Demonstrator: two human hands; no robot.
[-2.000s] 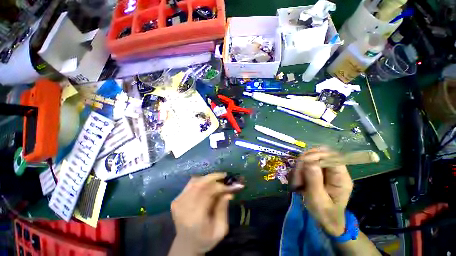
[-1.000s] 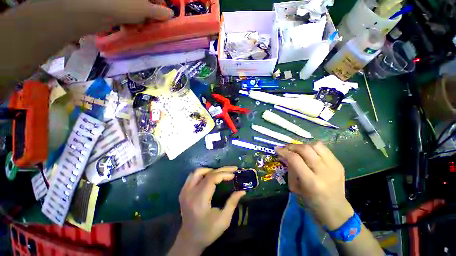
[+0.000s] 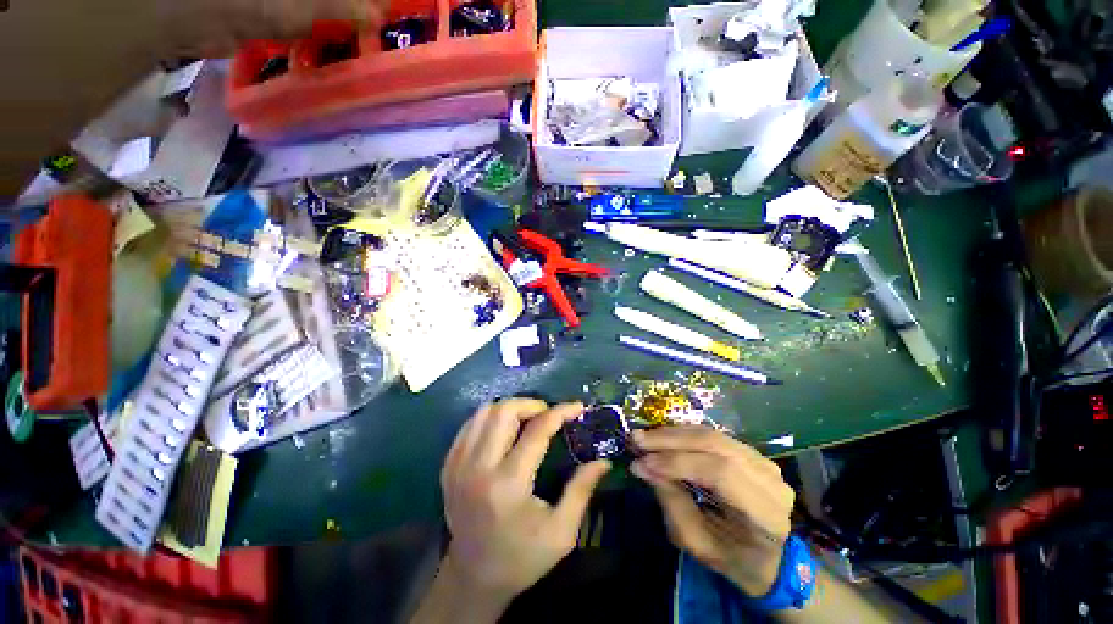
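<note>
The small dark rounded-square watch case (image 3: 598, 434) is held just above the bench's near edge, its open inside facing up. My left hand (image 3: 507, 488) grips it by its left side between thumb and fingers. My right hand (image 3: 720, 494) is at its right side, fingertips pinched together at the rim. A thin dark tool (image 3: 702, 494) shows partly under the right fingers; its tip and type are hidden. The pile of gold and silver parts (image 3: 671, 405) lies just beyond the right hand.
Another person's blurred arm (image 3: 159, 55) reaches over the red compartment tray (image 3: 385, 79) at upper left. Red pliers (image 3: 552, 274), pale sticks (image 3: 698, 305) and a syringe (image 3: 901, 311) lie beyond my hands. White boxes (image 3: 607, 162) stand behind. The parts sheet (image 3: 171, 408) is left.
My right hand has laid down the tan stick, taken the thin tool from beside the parts pile and moved to the case. The other person's arm has entered at upper left.
</note>
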